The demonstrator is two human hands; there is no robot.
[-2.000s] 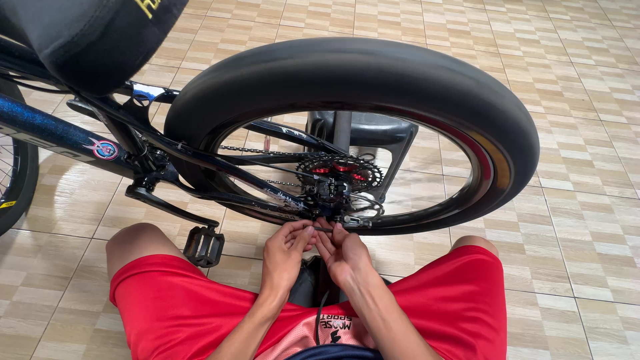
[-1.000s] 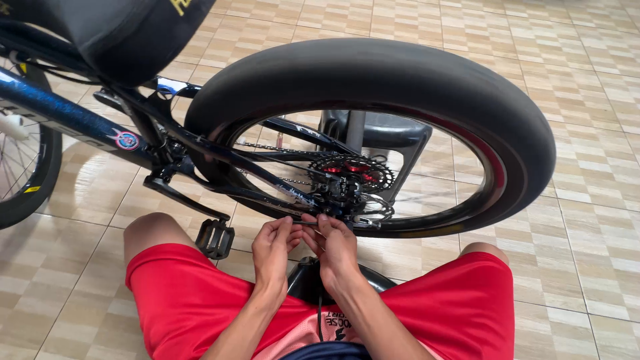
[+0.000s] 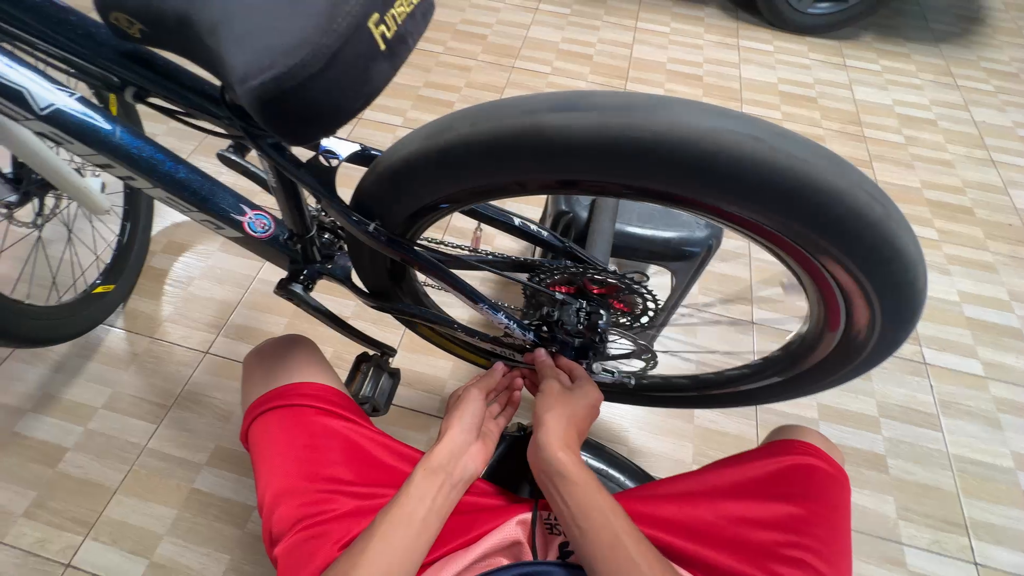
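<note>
A dark blue bicycle frame (image 3: pixel 160 176) crosses the left side, and its rear wheel's tyre (image 3: pixel 640 144) looks motion-blurred. Beside the brake caliper (image 3: pixel 578 320), near the hub, my right hand (image 3: pixel 560 396) has thumb and fingertips pinched at the lower frame tube; whatever is between them is too small to tell. My left hand (image 3: pixel 478 412) is just left of it, fingers curled and fingertips close to the right hand's, its hold unclear. Behind the caliper are the rear cassette (image 3: pixel 632 292) and the chain (image 3: pixel 480 250). The disc brake rotor (image 3: pixel 636 352) shows right of the caliper.
The saddle (image 3: pixel 320 56) overhangs the frame. A crank pedal (image 3: pixel 374 384) sticks out near my left knee. A black plastic stool (image 3: pixel 664 228) stands behind the wheel, and a black seat (image 3: pixel 612 468) is beneath me. The front wheel (image 3: pixel 132 264) is at left, another vehicle's tyre (image 3: pixel 816 12) at top right.
My hands stay together by the rear hub. Their fingers have shifted a little, with the right hand now closer to the caliper. The view has shifted, showing more of the saddle.
</note>
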